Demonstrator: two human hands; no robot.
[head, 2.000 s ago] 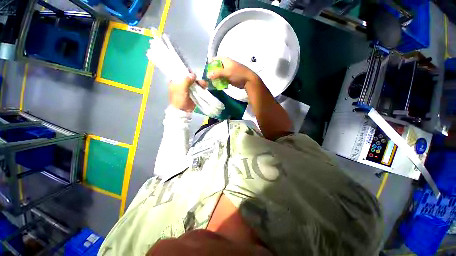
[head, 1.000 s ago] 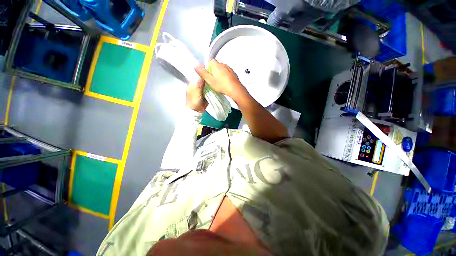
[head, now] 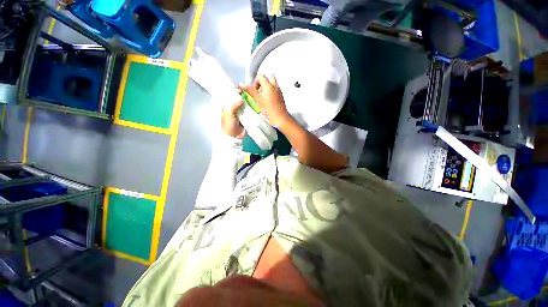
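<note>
A long bunch of white wire or tubing (head: 258, 130) is held in front of my body, its looped far end pointing up and left. My left hand (head: 232, 120) is closed around the middle of the bunch. My right hand (head: 268, 101) is at the bunch's right side with a lime-green tape roll (head: 250, 102) in its fingers, close against the bunch. Whether tape is stuck to the bunch cannot be told.
A round white pan (head: 325, 56) lies on the dark green bench (head: 372, 72) just beyond my right hand. White paper (head: 351, 141) lies below the pan. A white machine (head: 423, 162) with coloured buttons stands right. Blue stools (head: 150, 30) stand upper left.
My right hand with the green tape has moved left from over the pan to the bunch. Since one second ago its fingers have lifted a little, showing more of the tape.
</note>
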